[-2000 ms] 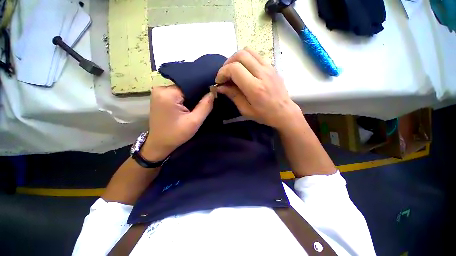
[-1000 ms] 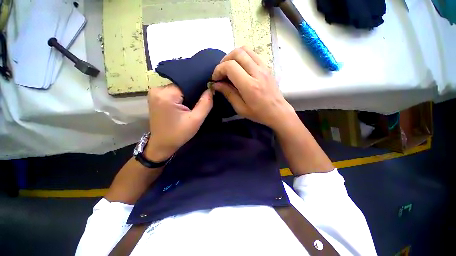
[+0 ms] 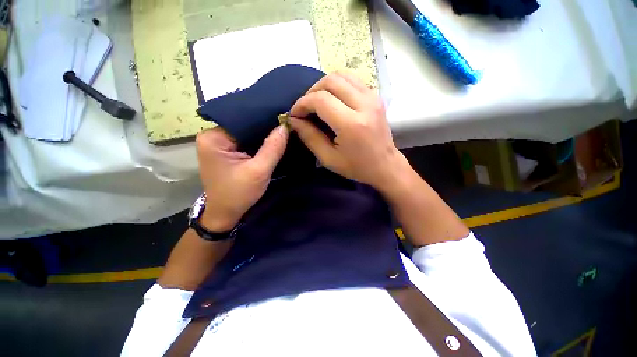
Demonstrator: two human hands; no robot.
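Note:
A dark navy fabric panel [image 3: 262, 97] is held up at the near edge of the yellow work board [image 3: 162, 77]. My left hand [image 3: 234, 167] grips the panel from the left, thumb on top. My right hand [image 3: 349, 125] is at the panel's right side, with thumb and fingertips closed around a tiny yellowish piece [image 3: 284, 119]. That piece lies against the panel at my left thumb tip. Its exact shape is too small to tell. The lower part of the panel is hidden by my hands and merges with the dark apron.
A white card [image 3: 255, 56] lies on the board. A dark setting punch [image 3: 98, 95] rests by white sheets [image 3: 52, 90] at left. A hammer with a blue-wrapped handle [image 3: 443, 49] lies right. Black fabric [image 3: 496, 5] is behind it. Open cartons [image 3: 538, 167] stand below the table, right.
The view has shifted slightly, and the hammer head has left the picture. The panel is spread a little wider to the left, and the yellowish piece shows more clearly. Both hands keep their grip.

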